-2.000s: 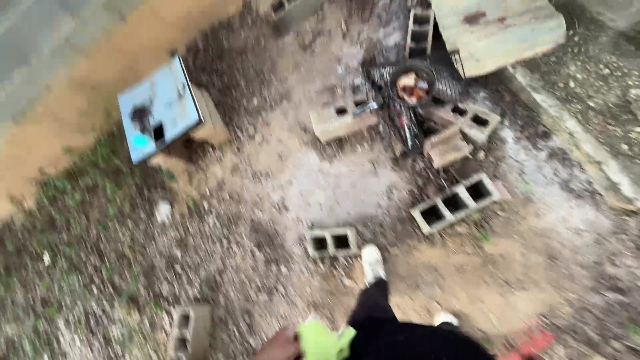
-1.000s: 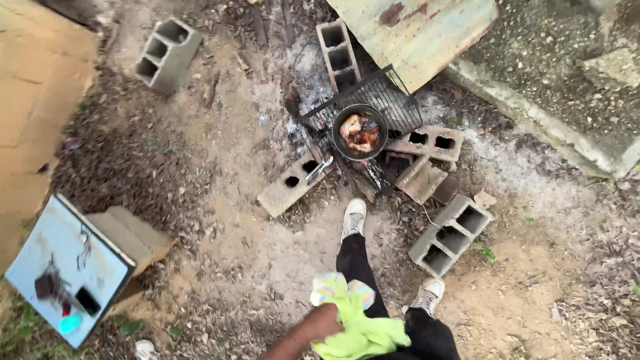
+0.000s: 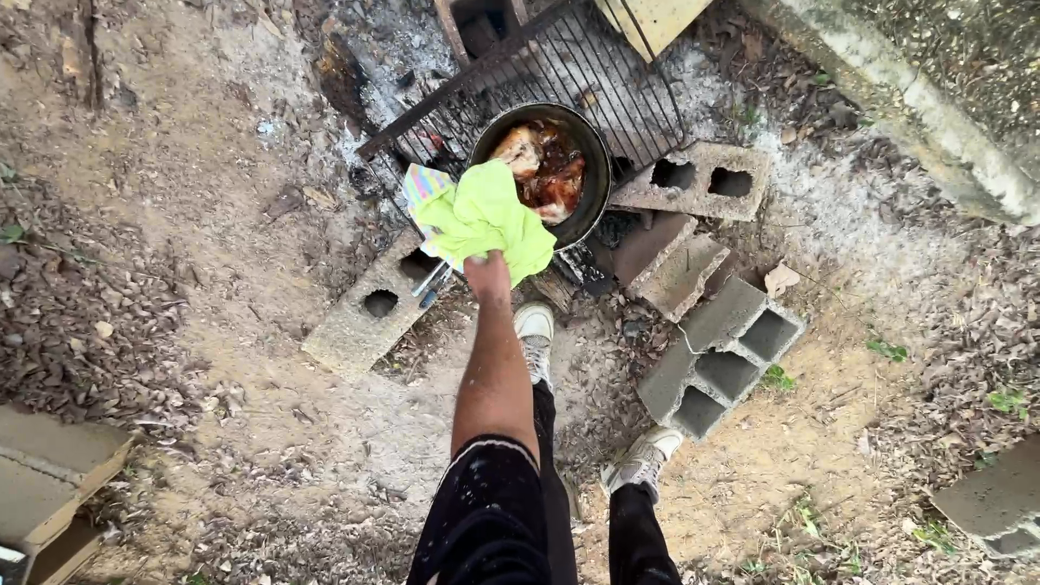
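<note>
My left hand (image 3: 489,276) reaches forward, closed on a lime-green cloth (image 3: 496,215) with a pastel striped part. The cloth lies over the lower-left rim of a dark round pot (image 3: 600,175) and hides that part of it; whether my fingers grip the rim beneath is hidden. Browned pieces of meat (image 3: 552,175), which look like chicken, lie in the pot in some liquid. Under the pot is a blackened metal grill grate (image 3: 642,101). Tongs or a similar metal utensil (image 3: 432,284) rest beside my wrist on a concrete block. My right hand is out of view.
Hollow concrete blocks (image 3: 357,329), (image 3: 691,179) flank the grate, and a three-hole block (image 3: 674,378) lies near my right shoe (image 3: 646,459). Ash and charred wood (image 3: 581,264) are around and under the grate. A concrete edge (image 3: 910,97) runs at upper right.
My left hand has moved forward with the green cloth, from beside my legs to the pot's rim. The view has moved closer over the grate.
</note>
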